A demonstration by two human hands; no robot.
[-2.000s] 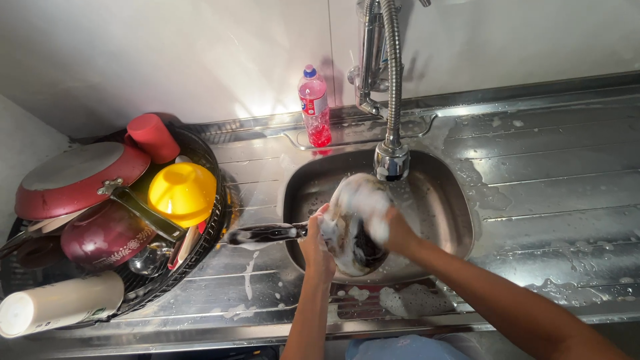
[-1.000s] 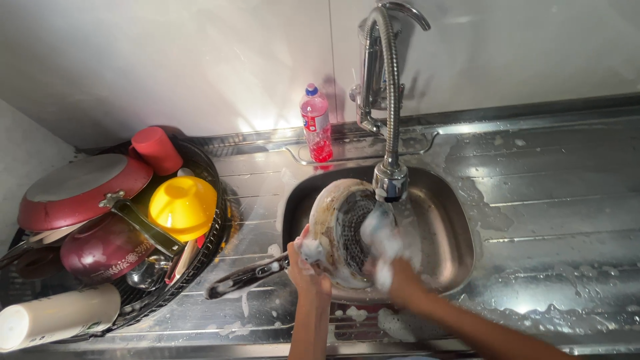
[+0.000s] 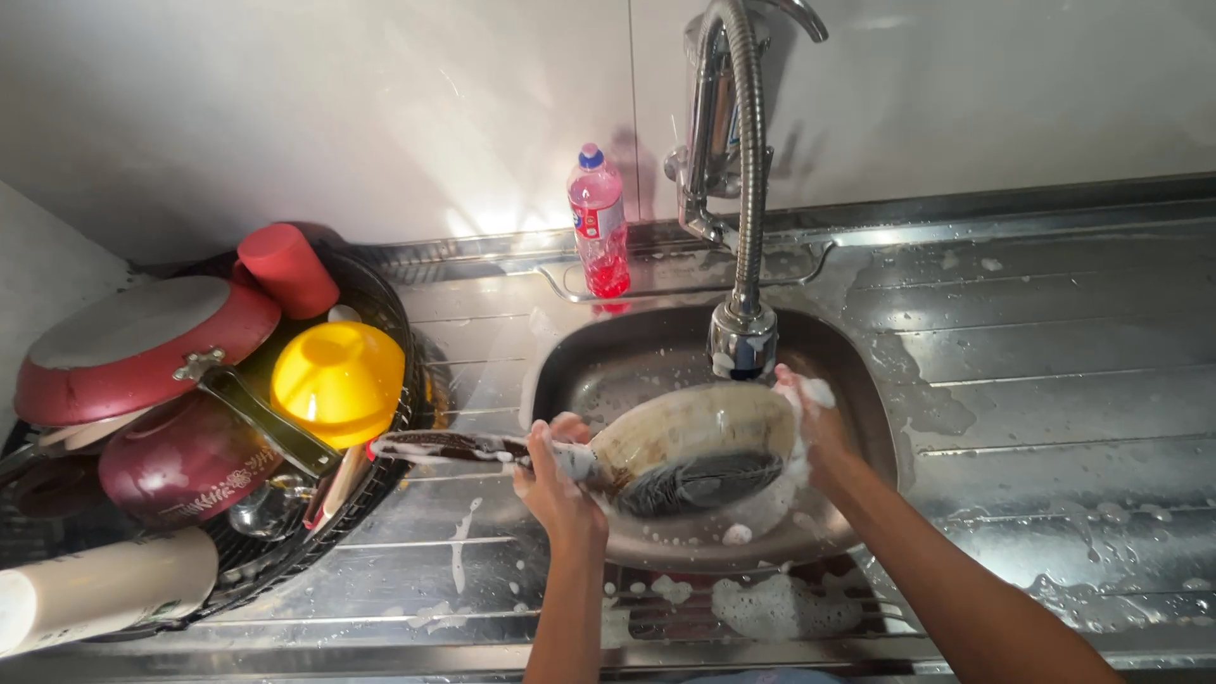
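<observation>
A cream frying pan (image 3: 698, 432) with a dark ringed base is tilted over the stainless steel sink basin (image 3: 879, 427), its underside partly showing. Its black, soapy handle points left over the drainboard. My left hand (image 3: 560, 484) is closed around the place where handle and pan meet. At the opposite side, my right hand (image 3: 817, 427) grips the pan's rim, with foam on the fingers. Whether a sponge is in that hand cannot be told. Right above the pan hangs the chrome spray head (image 3: 744, 340) of the faucet.
A black dish rack (image 3: 404, 380) on the left holds a red pan (image 3: 152, 342), a yellow bowl (image 3: 337, 380), a maroon pot (image 3: 185, 465), a red cup (image 3: 288, 271) and a white tumbler (image 3: 114, 589). Behind the sink stands a pink soap bottle (image 3: 598, 223). Foam and water lie on the ribbed drainboard (image 3: 1064, 399).
The pan has been tilted, so that its side and part of its base face the view. My right hand has gone from rubbing over the pan's base to its right rim.
</observation>
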